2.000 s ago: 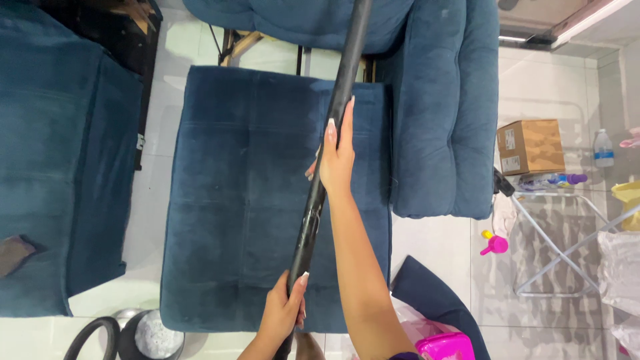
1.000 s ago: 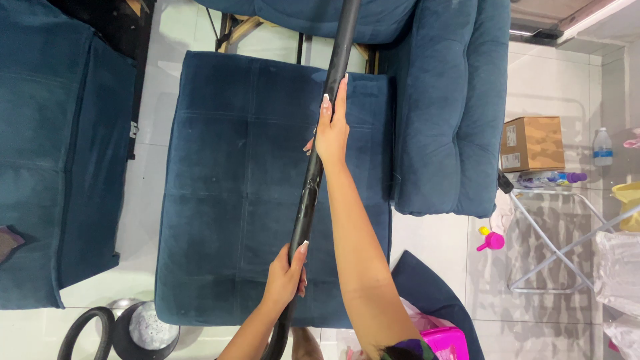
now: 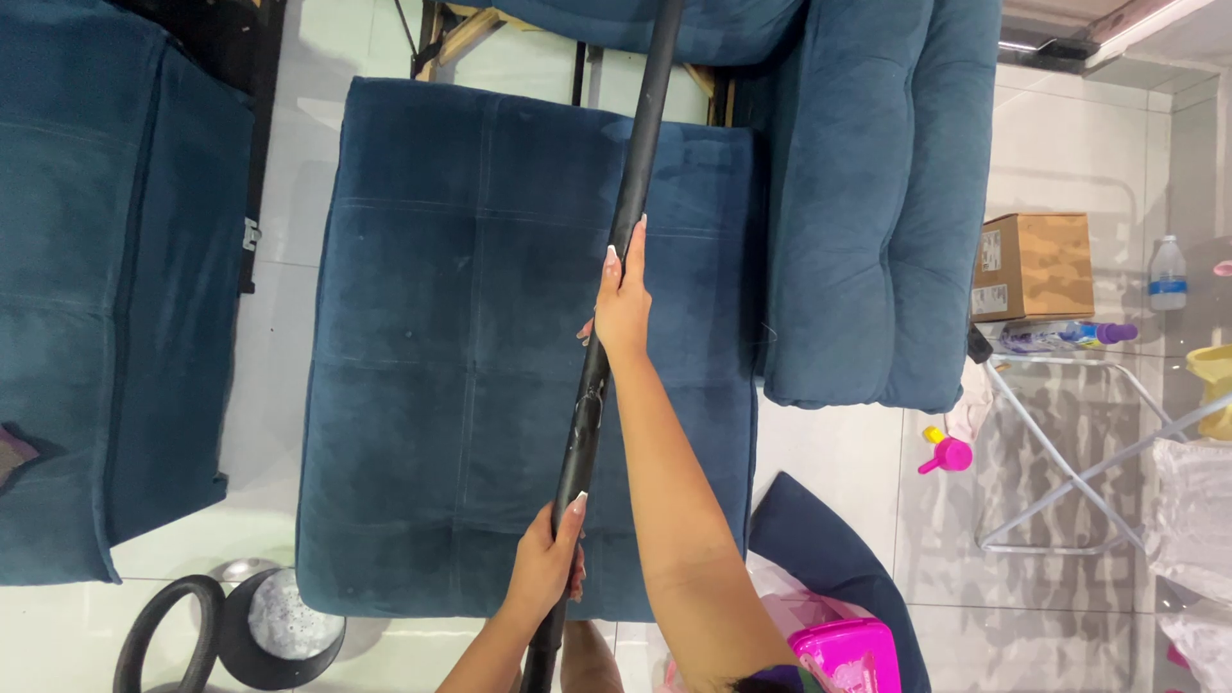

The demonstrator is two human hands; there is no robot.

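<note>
A long black vacuum cleaner tube point(image 3: 647, 144) runs slantwise from the top edge down to the bottom edge. My right hand point(image 3: 624, 313) grips it near its middle, and my left hand point(image 3: 549, 563) is closed round it lower down. Beneath the tube lies a large blue velvet seat cushion point(image 3: 404, 289) with stitched seams. The tube's far end is out of view, beyond the blue padded sofa section point(image 3: 731, 29) at the top.
A tufted armrest point(image 3: 847, 212) stands right, another sofa part point(image 3: 67, 250) left. A black ribbed hose point(image 3: 130, 635) and a bucket point(image 3: 231, 635) are lower left. A pink container point(image 3: 852, 654), cardboard box point(image 3: 1054, 265), plastic bottle point(image 3: 1167, 274), pink scoop point(image 3: 951, 454) and metal folding rack point(image 3: 1044, 443) are right.
Both hands keep their hold on the tube. The view has shifted slightly; nothing else has plainly changed.
</note>
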